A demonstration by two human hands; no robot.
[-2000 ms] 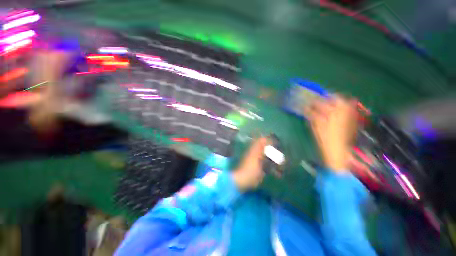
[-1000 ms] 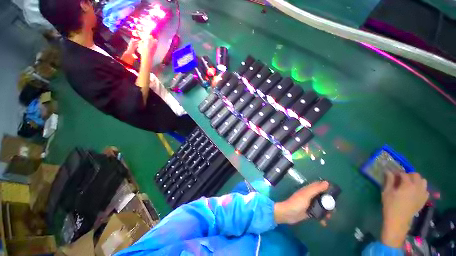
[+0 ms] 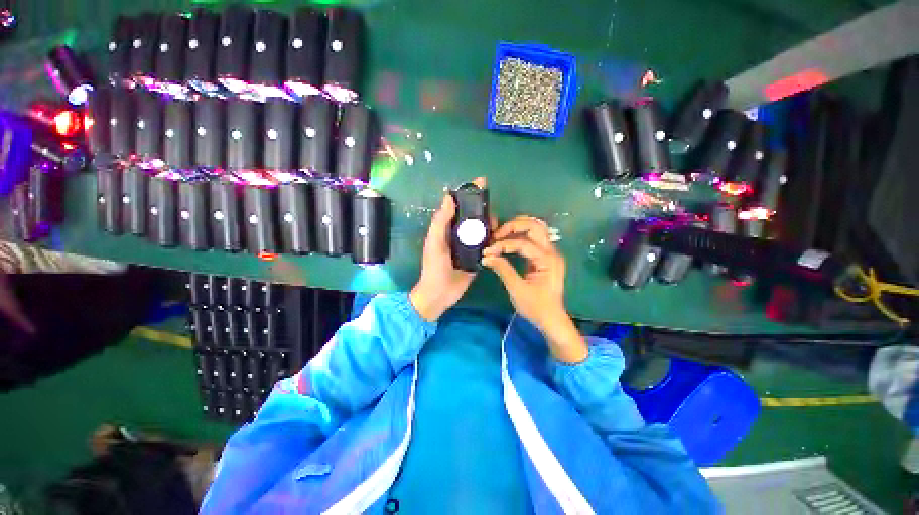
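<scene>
A black light-up unit (image 3: 471, 206) with a pale round disc stands out in front of me, over the bench. My left hand (image 3: 440, 260) holds it from the left side. My right hand (image 3: 529, 270) is at its lower right edge, thumb and index fingertips together against or very near the unit. Any screw between those fingertips is too small to tell. A blue screw tray (image 3: 531, 91) filled with small grey screws sits on the bench beyond my hands.
Rows of black units (image 3: 237, 136) stand at left. Looser units (image 3: 653, 136) lie at right, near a black electric screwdriver (image 3: 746, 246) with a yellow tie (image 3: 857, 285). Small shiny bits lie between. A blue stool (image 3: 711, 410) is below the bench at right.
The view has swung round to face the bench. My right hand has left the screw tray and come to the unit in my left hand, which stays held.
</scene>
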